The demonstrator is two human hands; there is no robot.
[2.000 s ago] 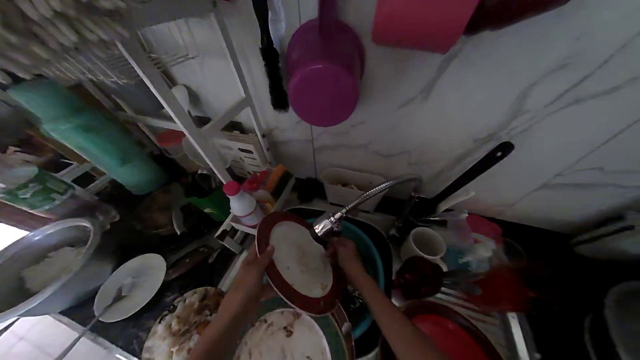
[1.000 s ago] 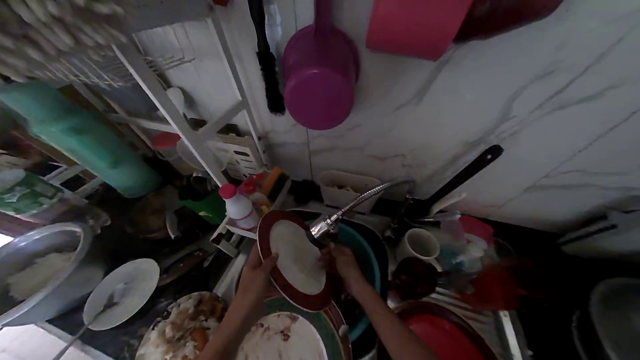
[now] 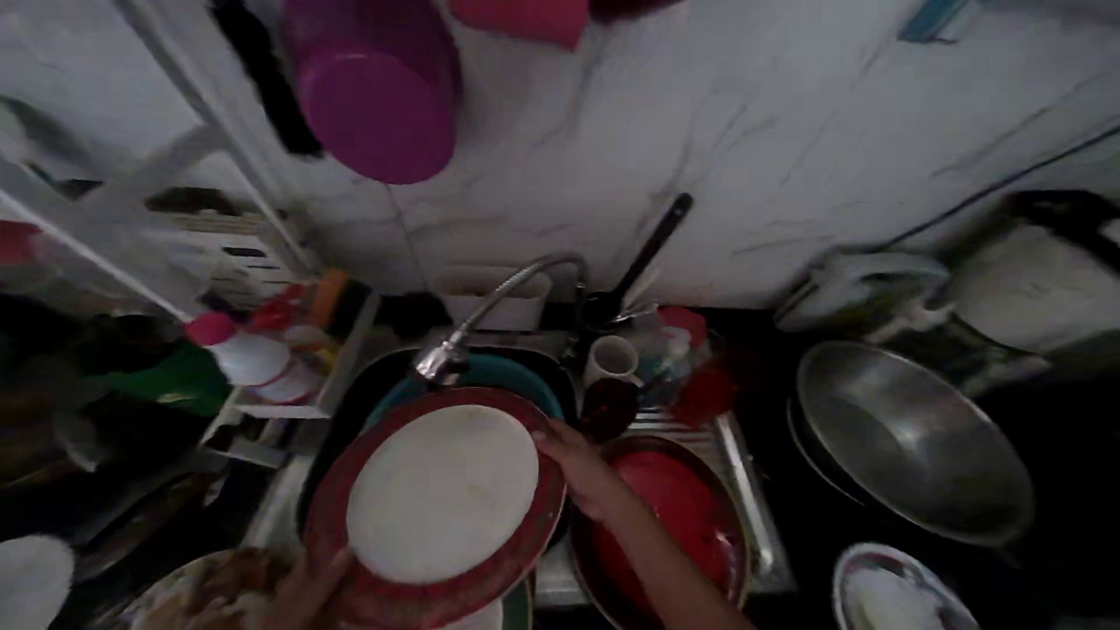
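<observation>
A white plate with a wide dark red rim (image 3: 444, 494) is held between both my hands over the sink, tilted with its face toward the camera. My left hand (image 3: 311, 582) grips the lower left of the rim, its thumb on the face. At the right of the rim, my right hand (image 3: 573, 464) has hold of it, fingers partly hidden behind. Just above the plate hangs the metal head of a flexible faucet (image 3: 442, 360). Whether water runs is not clear. A teal basin (image 3: 516, 376) sits in the sink, partly covered by the plate.
Right of the sink stand a red pan (image 3: 669, 507), a white mug (image 3: 612, 357) and utensils on the drainboard. Farther right is a large metal bowl (image 3: 910, 442). On the left are a bottle with a pink cap (image 3: 262, 363) and a plate of food scraps (image 3: 210, 591). A purple dipper (image 3: 376, 96) hangs above.
The red-rimmed plate has moved out from under the faucet head, toward me. My right hand has shifted from its face or near edge to the right rim. The view has swung right.
</observation>
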